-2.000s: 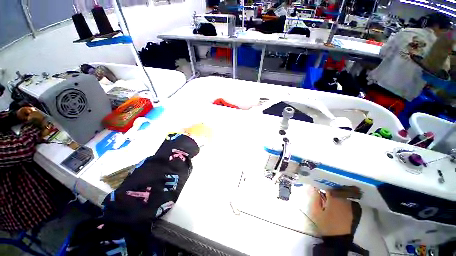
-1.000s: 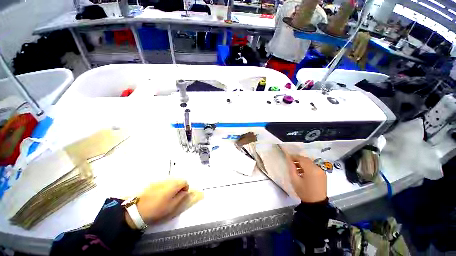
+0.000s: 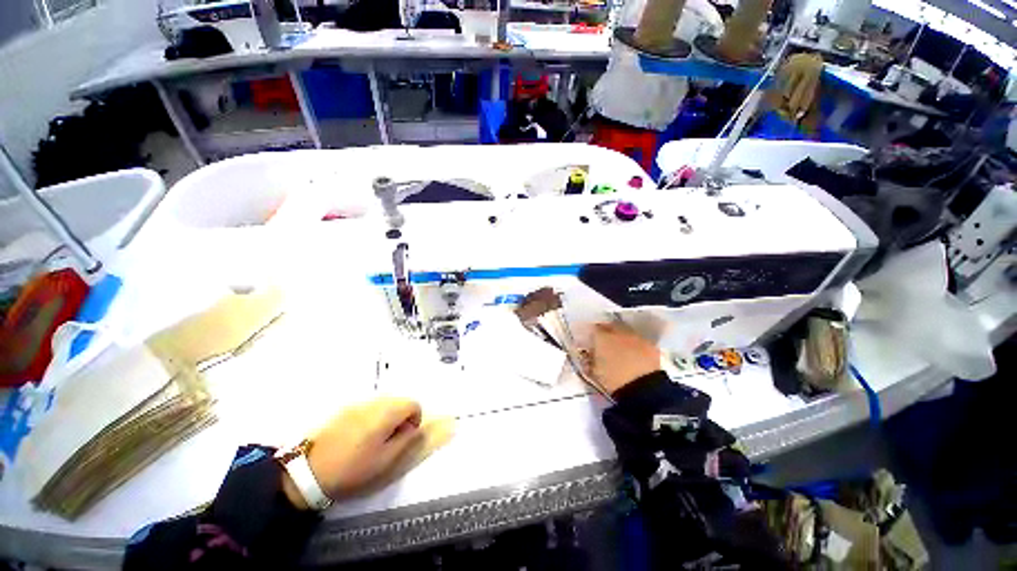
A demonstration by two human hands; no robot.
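Note:
My left hand (image 3: 362,448) rests on the table front, left of the needle area, fingers curled over a small beige piece (image 3: 437,433) whose corner shows beside them. My right hand (image 3: 625,357) is right of the presser foot (image 3: 447,344), fingers closed at the edge of beige sewn pieces (image 3: 561,331); its palm side is hidden. A thick fanned stack of cream-khaki cut pieces (image 3: 123,441) lies at the left. No fabric can be made out under the foot in the glare.
The white machine head (image 3: 513,240) with its black panel (image 3: 714,281) spans the middle and right. Bobbins (image 3: 729,358) lie right of my right hand. A red box (image 3: 42,323) is far left. A dark-wrapped bundle (image 3: 823,351) sits at the right. White trough bins (image 3: 257,190) stand behind.
My right hand has moved left and slightly up, bringing the beige panel onto the sewn pieces beside the foot. My left hand is nearly unmoved. The view earlier swung right from the left-hand station.

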